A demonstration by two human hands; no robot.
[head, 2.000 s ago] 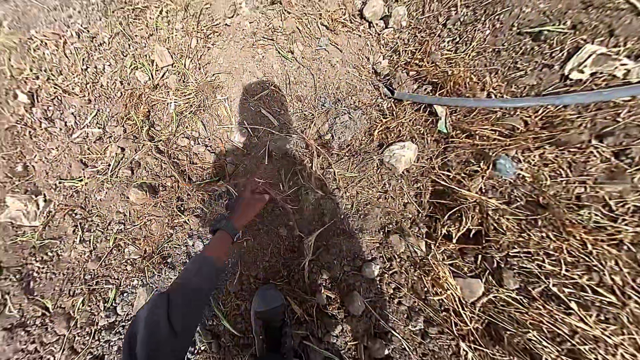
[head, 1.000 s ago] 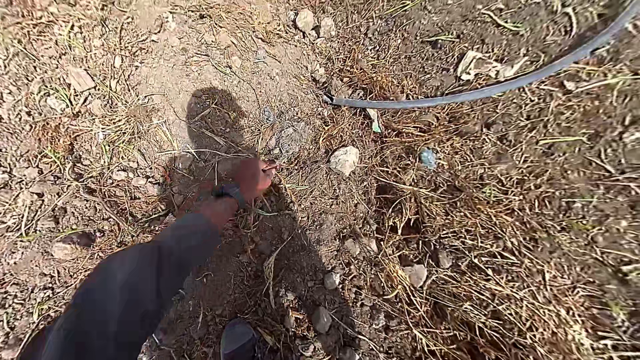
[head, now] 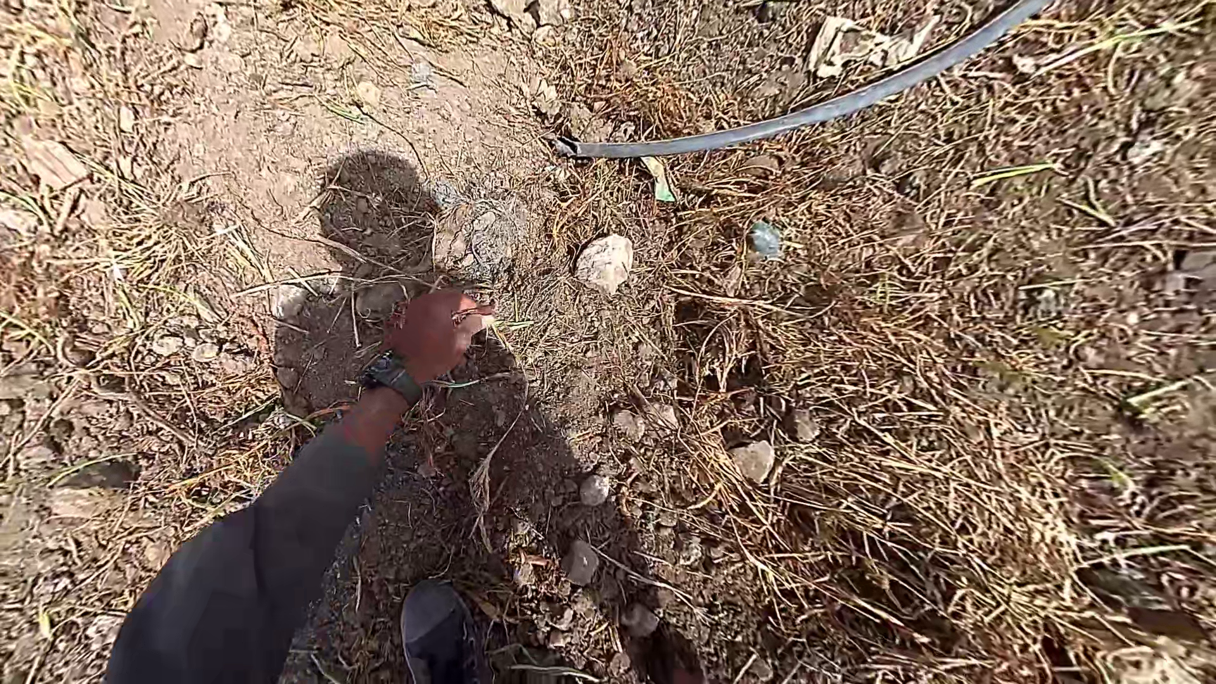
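My left hand (head: 437,331), with a dark wristwatch (head: 391,376) and a dark sleeve, reaches over the soil at the centre left. Its fingers are curled, and thin dry stalks show around the fingertips; whether they are held in them is too small to tell. A pale stone (head: 605,263) lies to the right of the hand, and a flat greyish stone (head: 480,237) just above it. My right hand is not in view.
A black hose (head: 760,128) curves from the upper centre to the top right. Dry straw (head: 883,456) covers the ground at the right. Small stones (head: 580,562) lie near my dark shoe (head: 435,632). A crumpled pale scrap (head: 855,46) is beside the hose.
Two seconds ago my left hand was lower over the shadow; it now lies closer to the flat greyish stone. The view has shifted.
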